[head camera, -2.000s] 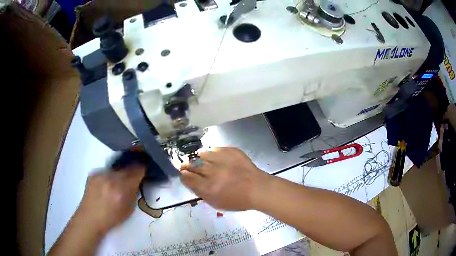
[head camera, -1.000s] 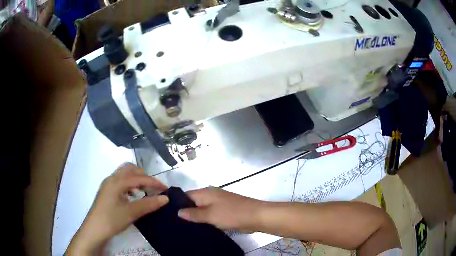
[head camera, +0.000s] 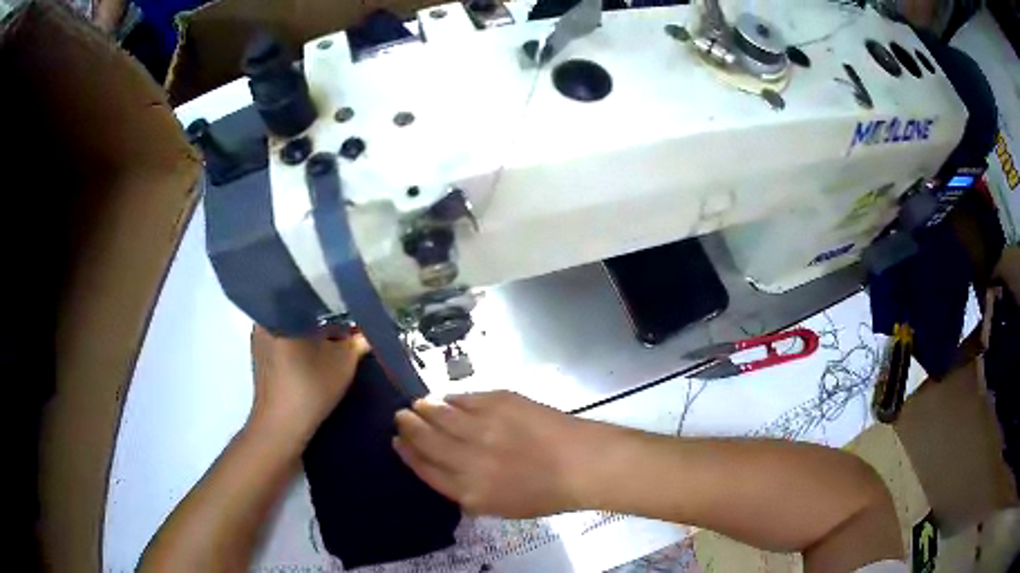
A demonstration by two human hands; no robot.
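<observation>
A dark fabric piece (head camera: 375, 476) lies at the left front of the machine bed, hanging toward the table's front edge. My left hand (head camera: 302, 375) holds its upper left part, with the fingertips partly behind the grey strap (head camera: 356, 269). My right hand (head camera: 481, 453) grips its right edge, just below the strap's lower end. The presser foot (head camera: 459, 360) shows as shiny metal to the right of the strap, just above my right hand. The fabric's top edge is partly hidden by the strap and my fingers.
The white sewing machine (head camera: 626, 157) spans the view. A smartphone (head camera: 668, 293) lies on the bed under its arm. Red thread snips (head camera: 772, 350) and loose thread (head camera: 833, 375) lie at right. A yellow-black handle (head camera: 893, 375) and dark cloth (head camera: 923, 291) are farther right. A cardboard box (head camera: 123, 224) stands at left.
The fabric and both hands have moved from the table front up toward the needle area. My left hand has gone up beside the strap. The camera view has shifted slightly.
</observation>
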